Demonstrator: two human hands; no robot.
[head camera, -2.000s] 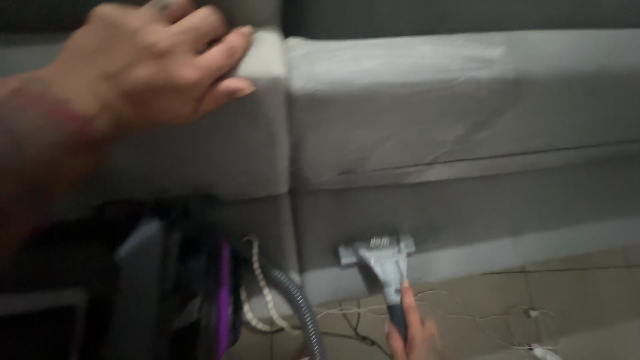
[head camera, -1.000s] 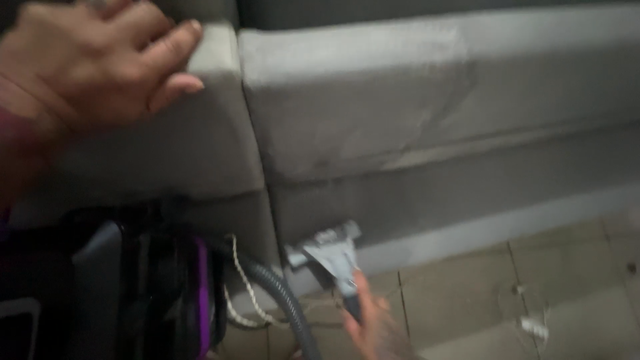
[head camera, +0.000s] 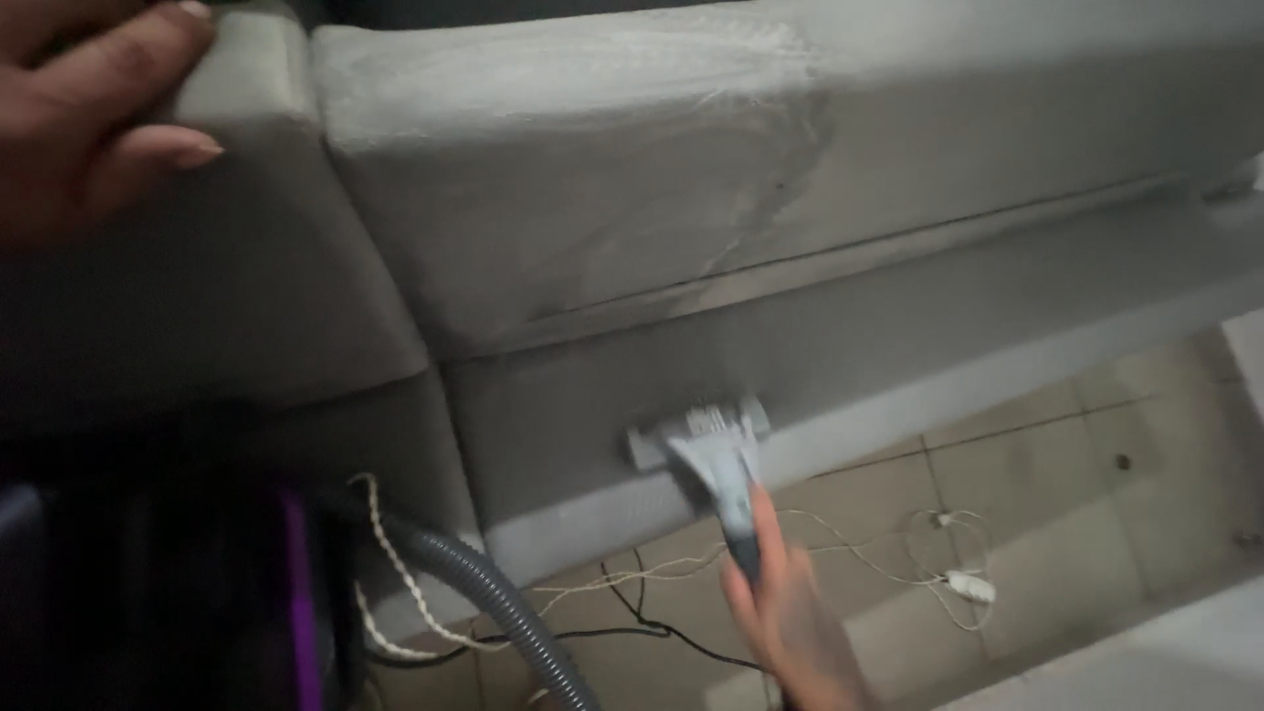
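Note:
My right hand (head camera: 795, 602) is closed around the dark handle of a pale upholstery cleaning nozzle (head camera: 721, 454). The nozzle's wide head lies against the lower front panel of a grey fabric sofa (head camera: 839, 326). My left hand (head camera: 109, 128), partly cut off at the upper left, rests at the top edge of the neighbouring sofa section with no tool seen in it. Darker, damp-looking patches and whitish streaks mark the seat cushion (head camera: 592, 178) above the nozzle.
A black machine with a purple strip (head camera: 299, 592) stands at the lower left. A grey corrugated hose (head camera: 494, 592) and a twisted pale cord (head camera: 400, 563) run beside it. Thin cables and a white plug (head camera: 970, 587) lie on the tiled floor (head camera: 1047, 484).
Between one second ago and now, the nozzle in my right hand has moved right along the lower panel, away from the seam. My left hand stays at the top of the sofa.

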